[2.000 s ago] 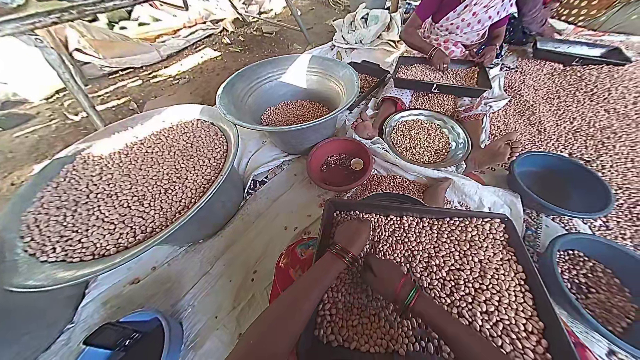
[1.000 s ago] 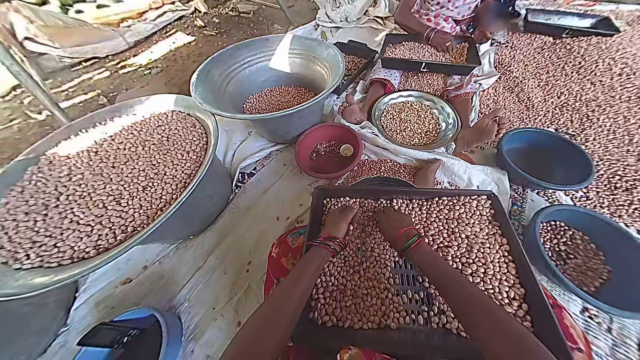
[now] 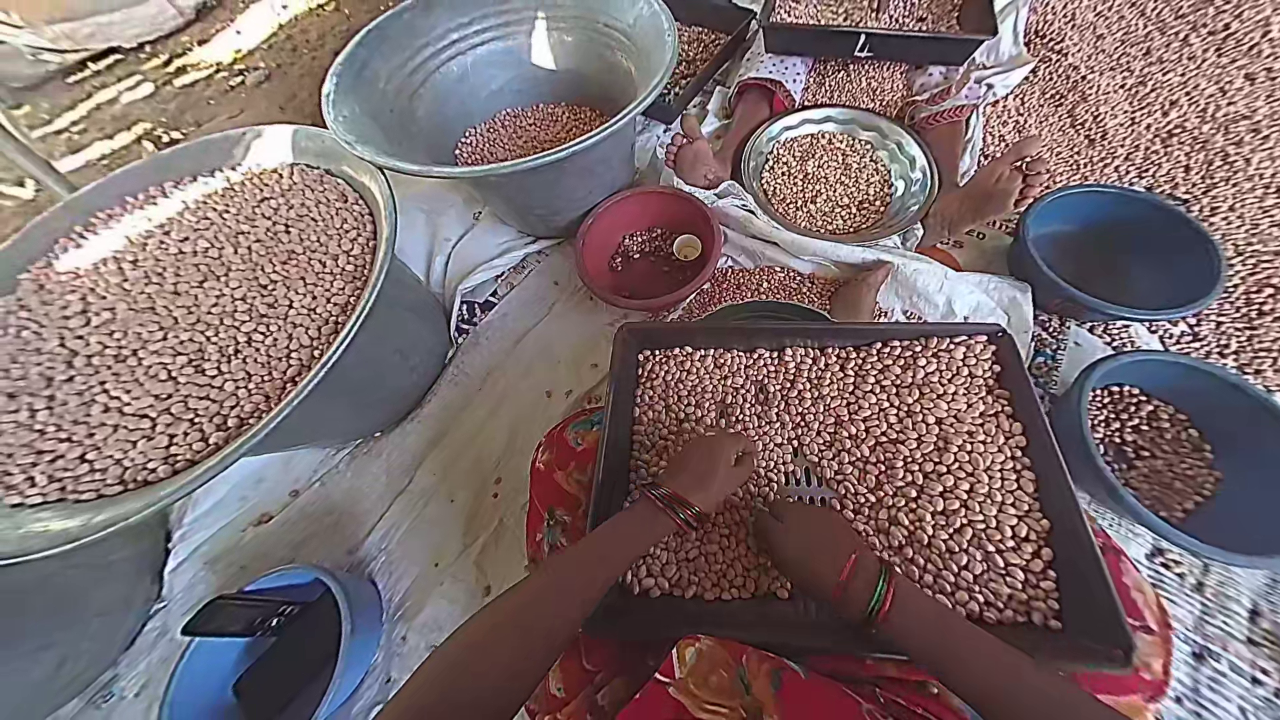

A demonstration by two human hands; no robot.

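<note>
A black slotted tray point(image 3: 1090, 560) rests across my lap, covered with reddish-brown nuts or seeds point(image 3: 920, 450). My left hand point(image 3: 708, 468), with bangles at the wrist, is in the left half of the tray, its fingers curled; whether nuts are inside it is hidden. Just right of it and lower, my right hand point(image 3: 808, 545) touches the nuts, its fingertips hidden beneath the palm. Between and above the hands, a small patch of the tray's slotted bottom point(image 3: 805, 485) shows through.
Large metal tubs point(image 3: 385, 330) point(image 3: 560, 200) of nuts stand left and beyond. Past the tray are a red bowl point(image 3: 650, 250), a steel bowl point(image 3: 745, 165) and a person's bare feet point(image 3: 985, 195). Blue basins point(image 3: 1118, 250) point(image 3: 1240, 450) stand right; a blue bucket point(image 3: 365, 610) holds dark objects at lower left.
Both hands have moved from the tray's far side toward its near left part. Nuts now cover most of the slots that showed in the middle one second ago.
</note>
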